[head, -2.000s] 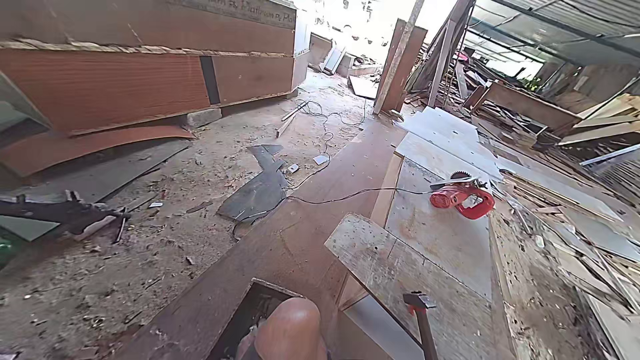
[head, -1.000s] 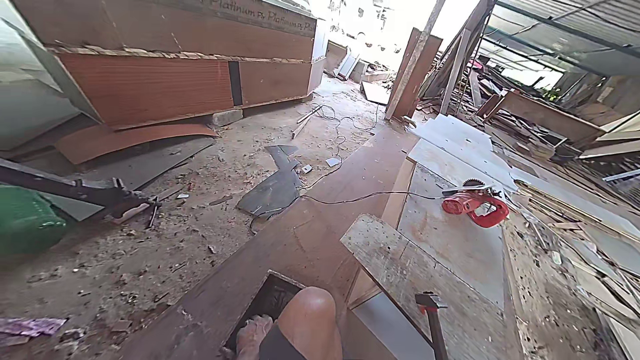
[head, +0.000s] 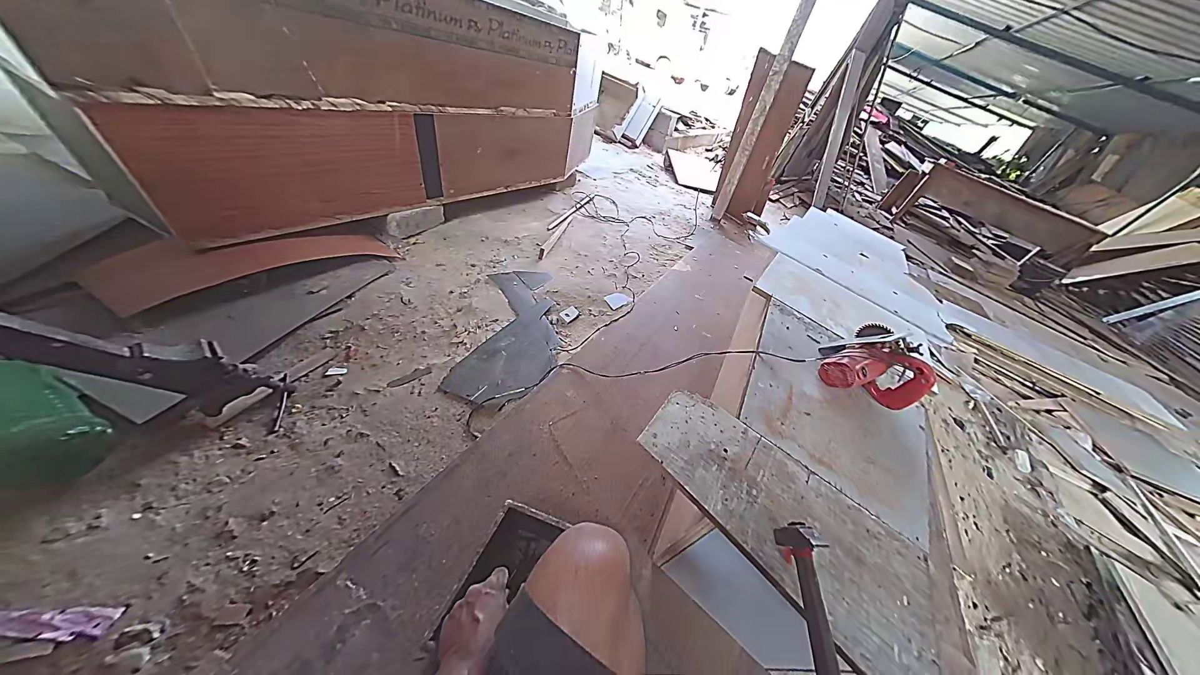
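Neither my left hand nor my right hand can be made out. A bent bare knee (head: 587, 574) and the dark cloth of shorts rise at the bottom. Left of it, what looks like a bare foot (head: 473, 621) sits by a dark rectangular opening or frame (head: 514, 544). A hammer (head: 799, 542) rests on a worn, stained board (head: 750, 469) right of the knee, its dark handle running off the bottom edge. Beyond it, a red circular saw (head: 867, 367) with its toothed blade showing lies on a grey panel (head: 834, 441), its cord trailing left.
A long brown sheet (head: 619, 412) runs away ahead. Dark sheet scraps (head: 506, 356) lie on the littered dirt. A large reddish-brown panelled unit (head: 262, 169) stands at left, near a green object (head: 47, 422). White panels (head: 844, 253) and heaped timber (head: 994, 216) fill the right.
The view has turned a little to the left, bringing more of the green object and a pinkish scrap into sight. Hammer, saw and boards have not plainly moved.
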